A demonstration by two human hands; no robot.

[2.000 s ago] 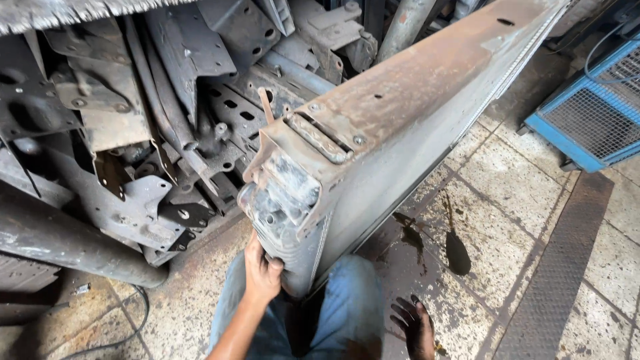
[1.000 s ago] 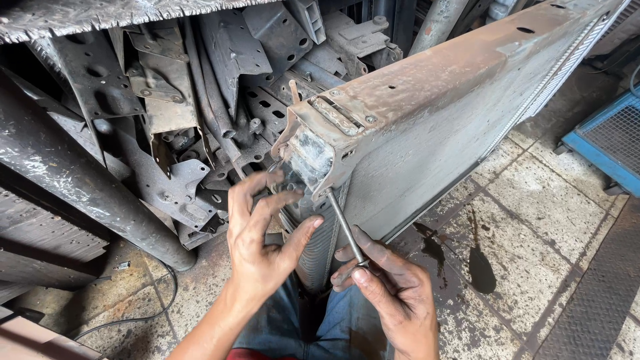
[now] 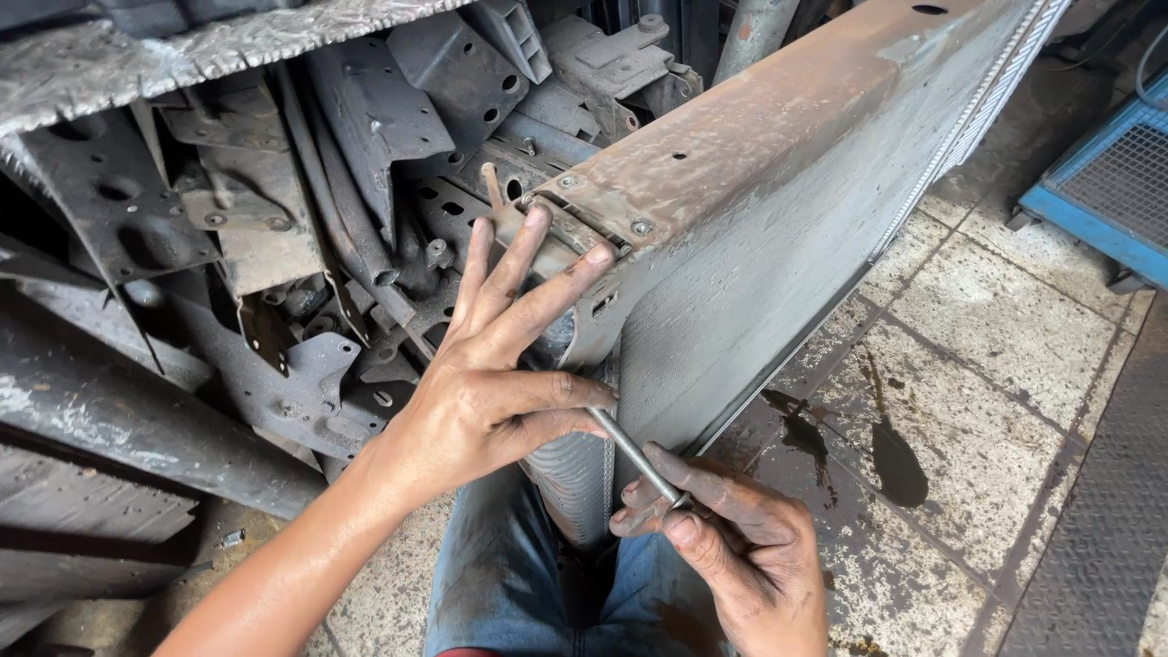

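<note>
A long metal bolt [image 3: 639, 459] slants below the corner of a large radiator [image 3: 730, 301] with a rusty metal frame [image 3: 730, 137]. My right hand [image 3: 730, 538] grips the bolt's headed end between thumb and fingers. The far end of the bolt is pinched between the thumb and index finger of my left hand [image 3: 511, 365]. The other fingers of that hand are spread over the slotted bracket [image 3: 570, 224] at the frame's corner. The radiator's finned near end [image 3: 570, 484] stands between my knees, in blue jeans.
Piled metal brackets [image 3: 411, 100] and pipes fill the left side, beneath a jagged metal edge [image 3: 201, 55]. A thick dark pipe [image 3: 155, 420] crosses at lower left. On the right are a blue wheeled frame with mesh [image 3: 1095, 182], a tread plate [image 3: 1086, 529] and dark liquid stains [image 3: 899, 461] on floor tiles.
My right hand, open and low two seconds ago, holds the bolt. My left hand has moved from the radiator's side onto its corner, its thumb and index finger closing on the bolt's end.
</note>
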